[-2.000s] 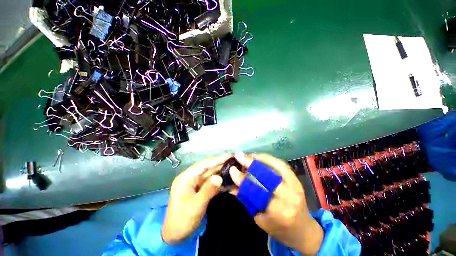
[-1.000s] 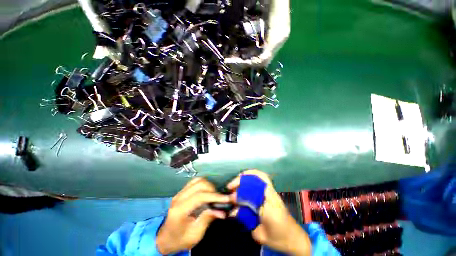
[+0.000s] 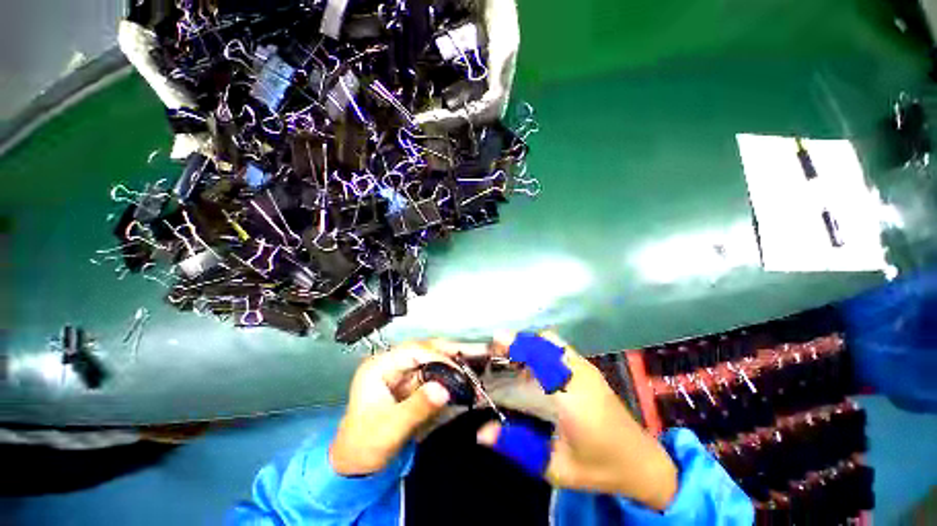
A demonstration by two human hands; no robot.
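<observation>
My left hand [image 3: 385,408] is at the bench's front edge and holds a dark rounded workpiece [image 3: 448,382] between thumb and fingers. My right hand [image 3: 575,421], with blue finger wraps on its thumb and a finger, is just to its right. Its thumb and finger are spread around a binder clip [image 3: 481,385], whose silver wire shows against the workpiece. The clip's body is mostly hidden by the fingers. A large tangled heap of binder clips [image 3: 319,216] lies on the green bench beyond my hands.
The clip bin [image 3: 500,62] stands behind the heap. A white sheet [image 3: 765,195] with two small black strips [image 3: 832,228] lies at the right. A red tray [image 3: 645,392] with rows of clipped assemblies is at front right, near a blue sleeve [image 3: 904,339]. Loose clips [image 3: 80,357] lie at the left.
My right thumb and finger have spread apart, and silver wire now shows between my hands. The dark workpiece shows more clearly in my left hand. The camera view has shifted.
</observation>
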